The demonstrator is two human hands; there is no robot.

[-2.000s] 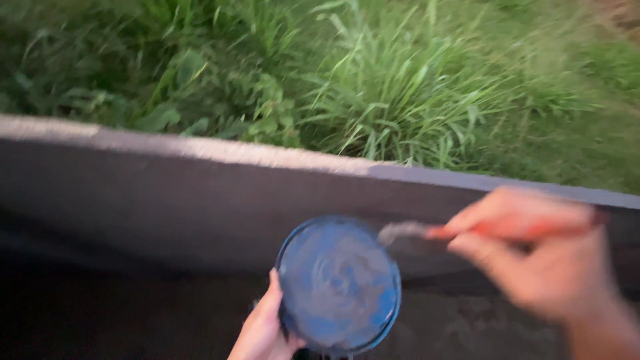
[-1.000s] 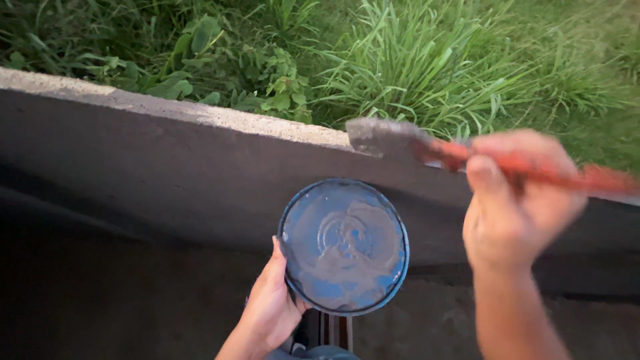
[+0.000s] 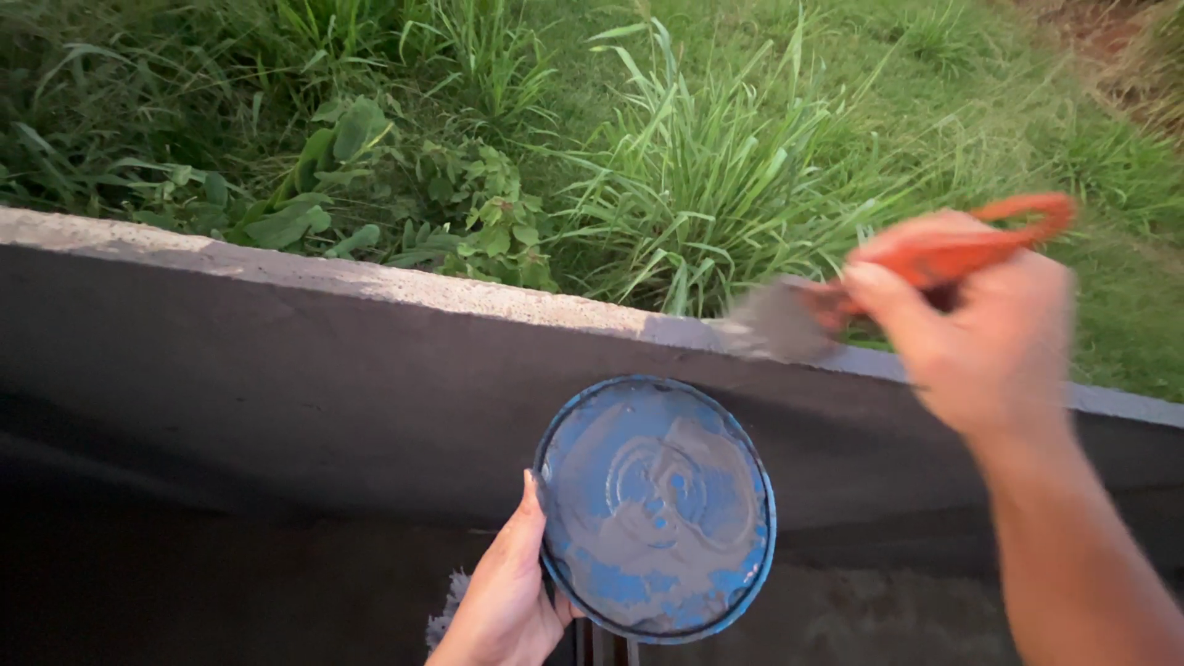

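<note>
My left hand [image 3: 523, 578] holds a round blue lid [image 3: 657, 509] by its left edge, below the top of the wall. Grey paint is smeared over the lid's face. My right hand [image 3: 971, 314] grips the orange handle of a paintbrush [image 3: 786, 319], blurred by motion, whose grey-coated bristles are at the wall's top edge [image 3: 555, 310], just above and to the right of the lid. Grey coating covers that edge to the right of the bristles and a short stretch to their left; farther left it is mostly pale and rough, with a greyish patch.
The dark face of the wall [image 3: 277, 370] drops toward a shadowed floor [image 3: 879, 610]. Tall grass [image 3: 703, 176] and leafy plants [image 3: 499, 213] stand close behind the wall. A fluffy grey thing [image 3: 449, 610], not clearly identifiable, shows beside my left wrist.
Two seconds ago the brush tip was at the lid's upper right; a second ago it was over the wall's top. It is now farther right along that edge. My left hand still holds the lid.
</note>
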